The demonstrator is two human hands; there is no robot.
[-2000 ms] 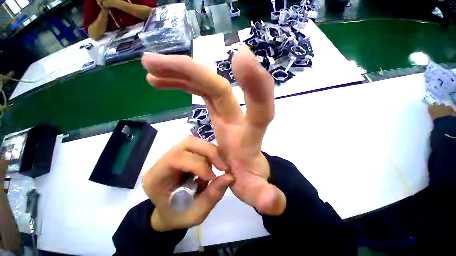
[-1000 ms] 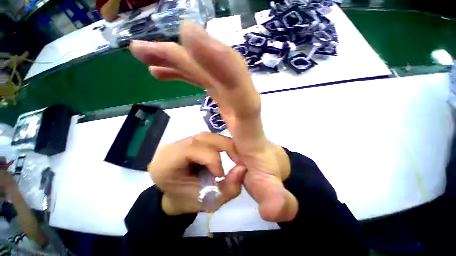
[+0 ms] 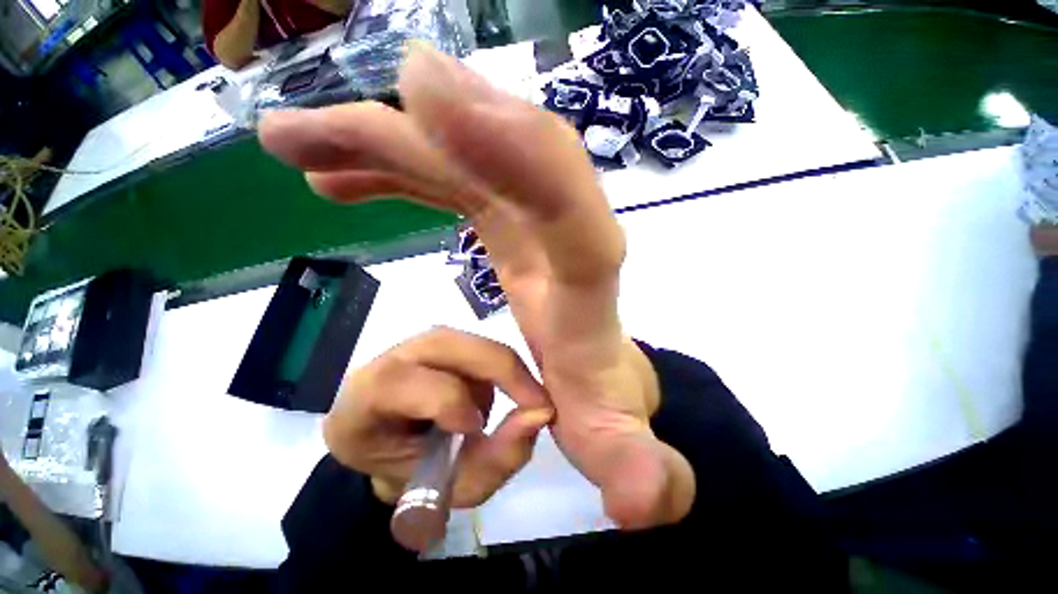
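Observation:
My left hand (image 3: 424,406) is closed around a clear-silver cylinder (image 3: 425,497), whose round end points down toward me. Its thumb and index fingertips touch the palm of my right hand (image 3: 557,267). My right hand is raised with fingers spread and bent, and no object shows in it. Whether something tiny lies between the left fingertips and the palm cannot be seen. A few black square frames (image 3: 485,288) lie on the bench just behind my hands, partly hidden by them.
A black open tray (image 3: 246,381) with green inside is at left. A second black tray (image 3: 107,331) is farther left, near a neighbour's arm (image 3: 52,531). A heap of black frames (image 3: 650,81) lies on the far white board. Behind runs a green belt (image 3: 174,244); bagged parts (image 3: 400,46) are across it.
My right fingers have bent further over to the left. The cylinder in my left hand now tilts so more of its side shows. The camera view has shifted slightly.

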